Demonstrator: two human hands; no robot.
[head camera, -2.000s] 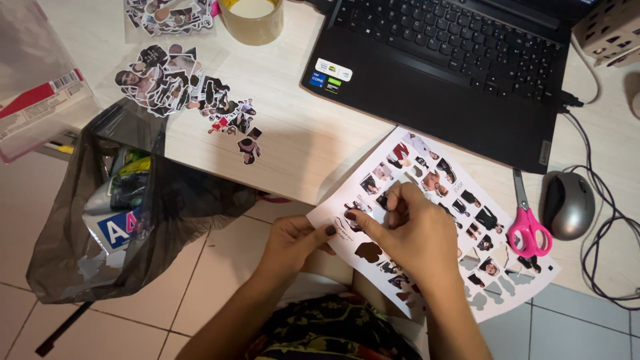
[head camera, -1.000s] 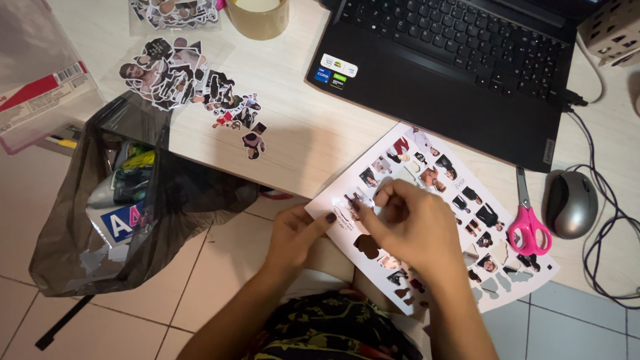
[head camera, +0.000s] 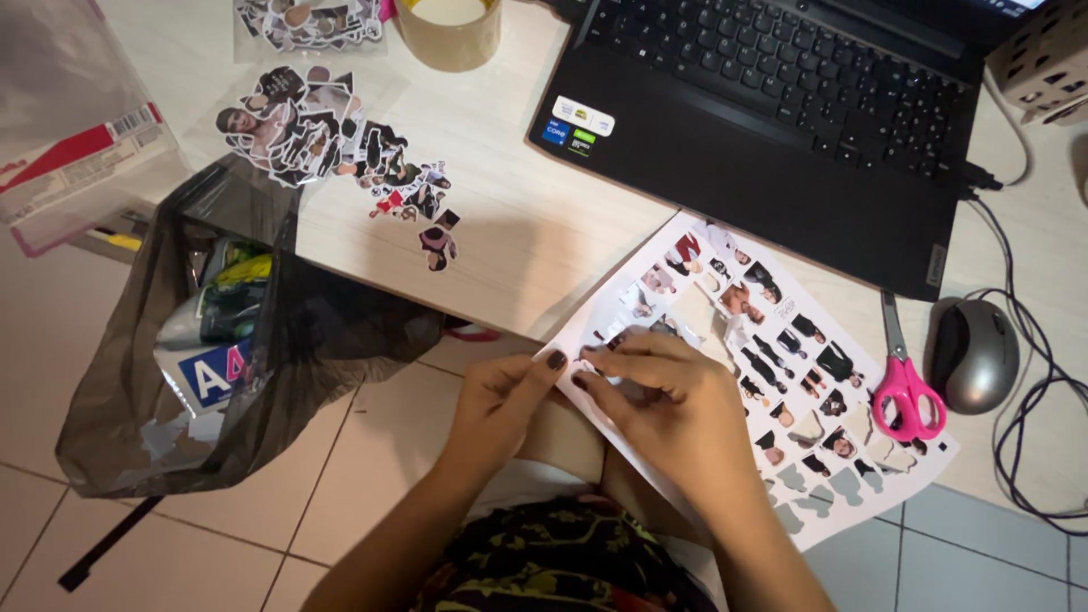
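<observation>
A white sheet of die-cut photo stickers (head camera: 858, 501) lies tilted over the table's front edge, its lower part above my lap. Grey cut-out shapes show near its right end. My left hand (head camera: 510, 395) pinches the sheet's left edge between thumb and finger. Over the sheet's left part is my right hand (head camera: 671, 399), its thumb and index fingertip close together at a small sticker by the edge; whether the sticker is lifted cannot be told. Loose cut stickers (head camera: 438, 242) trail from a larger pile (head camera: 297, 127) on clear plastic at the left of the table.
A black laptop (head camera: 756, 127) stands behind the sheet. Pink-handled scissors (head camera: 909, 399) touch the sheet's right side, beside a grey mouse (head camera: 977, 357) and black cables. A tape roll (head camera: 450, 34) is at the top. A dark plastic bag (head camera: 110, 399) hangs at the left table edge.
My right hand has moved left along the sheet, so its fingertips are now close to my left thumb. My left hand keeps its hold on the edge.
</observation>
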